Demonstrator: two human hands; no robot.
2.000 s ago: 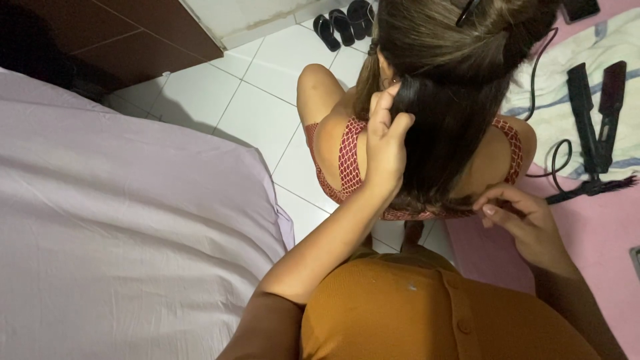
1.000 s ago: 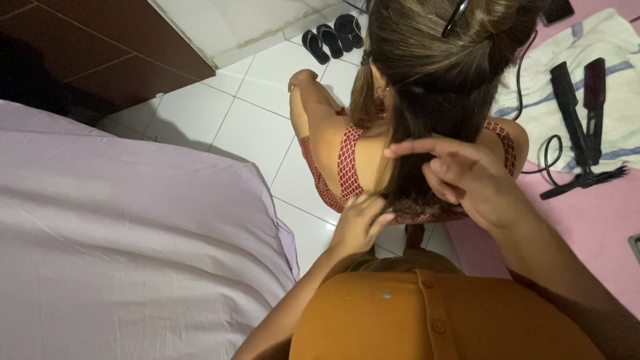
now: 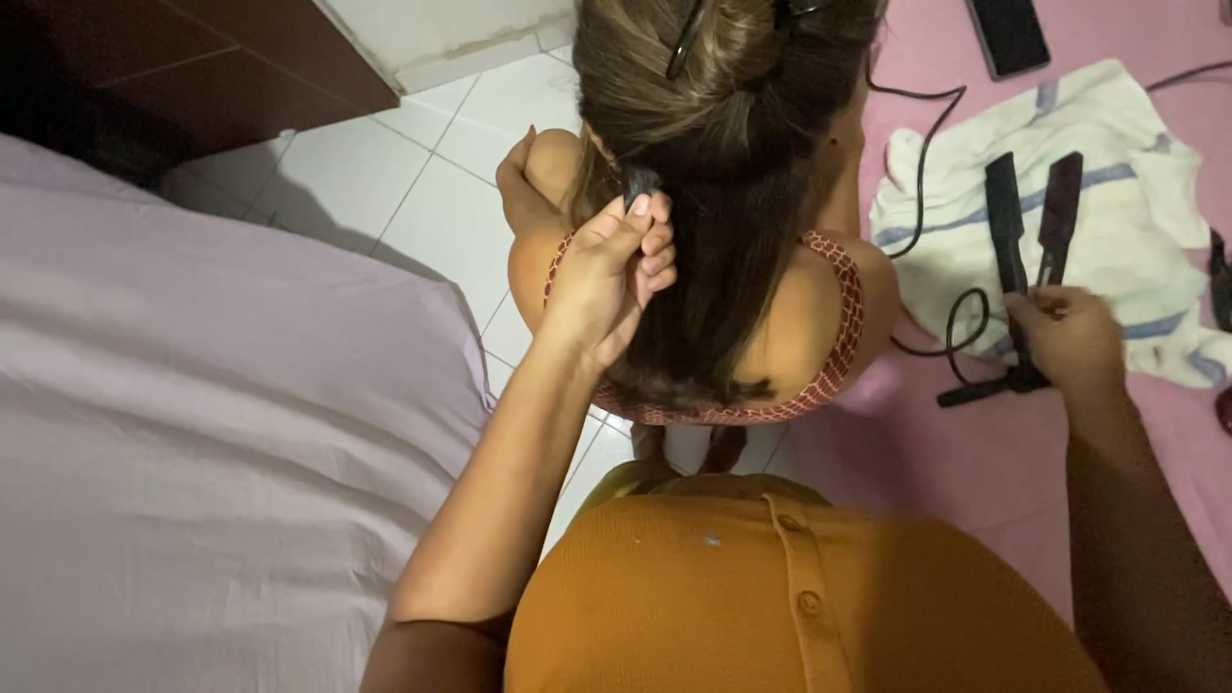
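Observation:
A person sits in front of me with their back to me, long dark hair [image 3: 717, 260] hanging down it and the upper hair pinned up with a dark clip [image 3: 686, 40]. My left hand [image 3: 616, 265] pinches a small lock of hair [image 3: 639, 183] near the neck's left side. On the right, my right hand [image 3: 1068, 332] grips a black hair straightener [image 3: 1006, 217] near its handles; its two plates point away from me, spread apart, over a white towel with blue stripes [image 3: 1107, 106]. A dark comb or brush [image 3: 972, 392] lies at the handles, partly hidden.
A black phone [image 3: 1009, 38] lies on the pink cloth [image 3: 972, 491] at the upper right. The straightener's cord [image 3: 924, 183] loops beside the person's shoulder. A bed or surface with a lilac sheet [image 3: 221, 404] fills the left. White floor tiles [image 3: 385, 183] show between.
My right hand has moved from the hair to the straightener on the right and taken hold of it. My left hand has moved up from the hair's lower part to a lock near the neck.

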